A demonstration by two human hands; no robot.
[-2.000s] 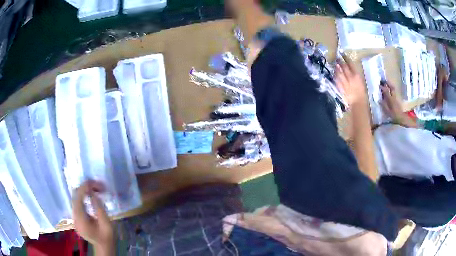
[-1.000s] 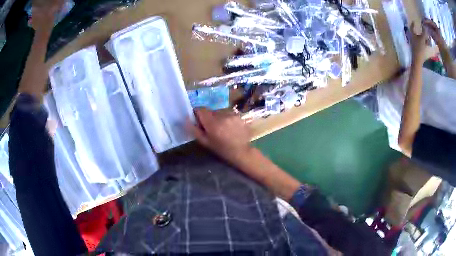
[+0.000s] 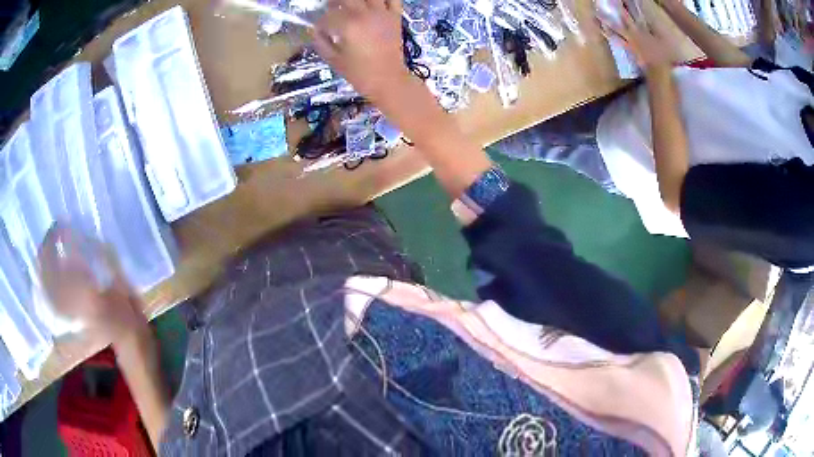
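Observation:
Long translucent blister trays (image 3: 171, 116) lie in overlapping rows at the left of the brown table. My left hand (image 3: 80, 277) is blurred over the lower ends of the left trays; whether it holds anything is unclear. My right hand (image 3: 361, 40) is over the left part of the pile of slim wrapped parts (image 3: 500, 76), palm down. A slim shiny part (image 3: 268, 11) meets its fingertips; whether it is gripped is hidden. Black coiled cables (image 3: 312, 134) and a small clear bagged square part (image 3: 361, 138) lie at the pile's near edge.
A light-blue card (image 3: 257, 138) lies between trays and pile. A co-worker's hand (image 3: 647, 40) is at the table's right part. A red crate (image 3: 103, 415) is below at left, and a cardboard box (image 3: 714, 308) at lower right.
My right hand has moved from the nearest tray's lower end, beside the blue card, up to the pile. My left hand has come down from the far left onto the trays. The view has shifted.

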